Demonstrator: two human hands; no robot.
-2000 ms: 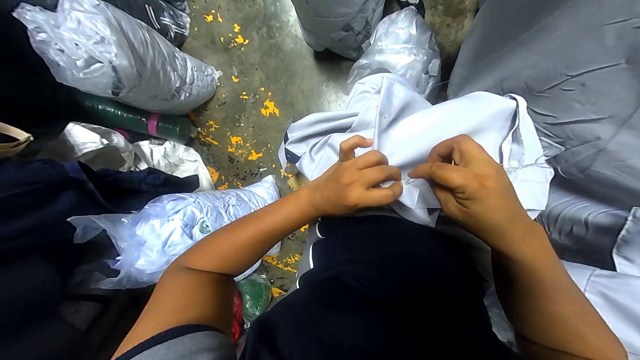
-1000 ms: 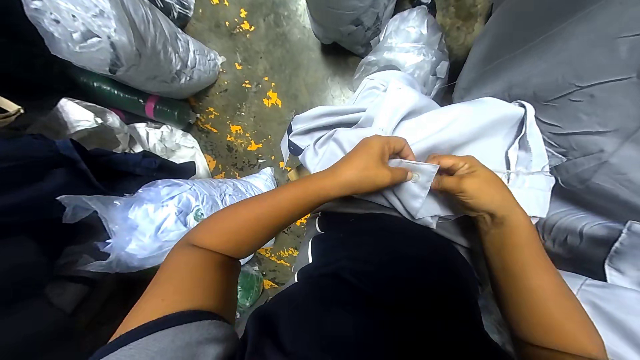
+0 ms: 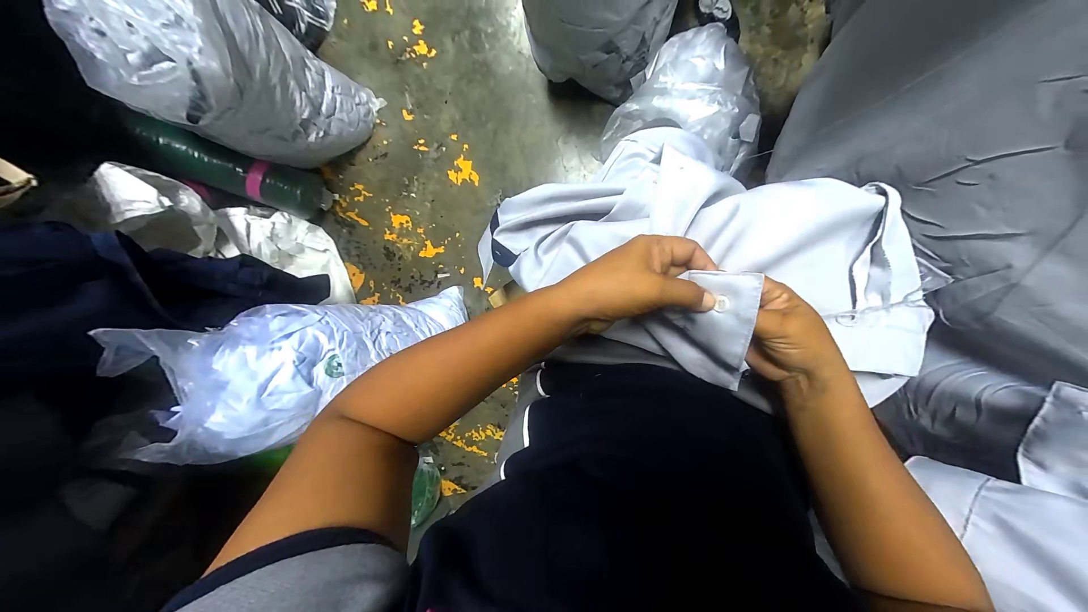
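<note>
A light grey garment (image 3: 782,225) lies bunched across my lap. My left hand (image 3: 654,280) pinches a flat, square-cornered piece of it, which looks like a cuff or flap (image 3: 727,336), with the thumb beside a small white button (image 3: 722,303). My right hand (image 3: 786,327) grips the same piece from its right edge, its fingers partly hidden behind the cloth. A dark trim patch (image 3: 501,246) shows at the garment's left end. Loose thread hangs by the hemmed part on the right.
Filled clear plastic bags (image 3: 280,365) lie at the left, with a green wrapped roll (image 3: 229,170) and dark blue cloth (image 3: 68,289) near them. More filled bags (image 3: 693,85) stand ahead. Large grey fabric (image 3: 977,170) bulges at the right. The concrete floor (image 3: 476,85) has yellow paint flakes.
The flat piece, folded under my fingers two seconds ago, is now spread out between both hands with its button showing. My left hand has shifted its hold so that the thumb lies by the button.
</note>
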